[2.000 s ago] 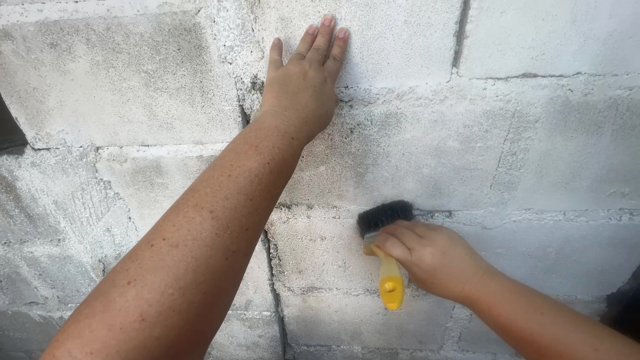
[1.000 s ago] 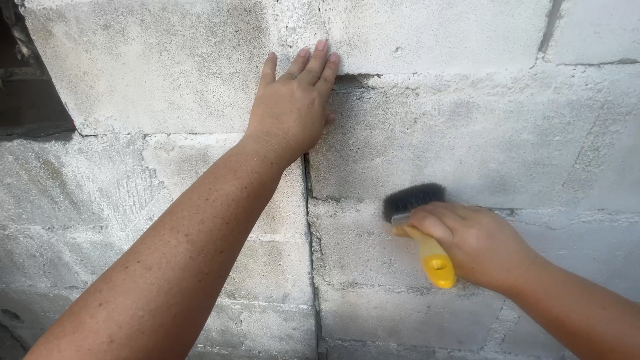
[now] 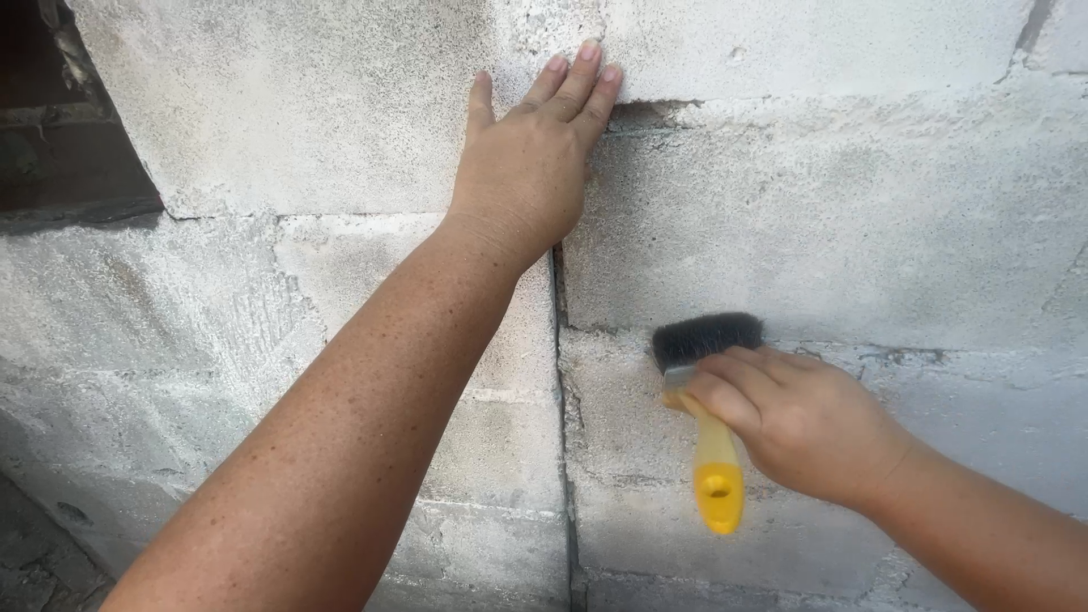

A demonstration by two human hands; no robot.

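Observation:
My left hand (image 3: 531, 157) lies on the whitish concrete block wall (image 3: 833, 212), palm towards it and fingers spread, near a horizontal gap between blocks. Lower and to the right, my right hand (image 3: 790, 416) grips a paintbrush (image 3: 718, 450) with dark bristles, a metal ferrule and a pale handle ending in yellow. The bristles point up, close to a mortar joint; whether they touch the wall cannot be told. The palm side of both hands is hidden.
A dark opening (image 3: 68, 153) with a ledge is at the upper left. A vertical crack (image 3: 561, 408) runs down the wall between the arms. Darker rough ground or masonry (image 3: 38, 552) shows at the lower left.
The view has shifted left, bringing more of the dark opening into sight. My left hand stays against the wall, and the brush in my right hand has changed its tilt.

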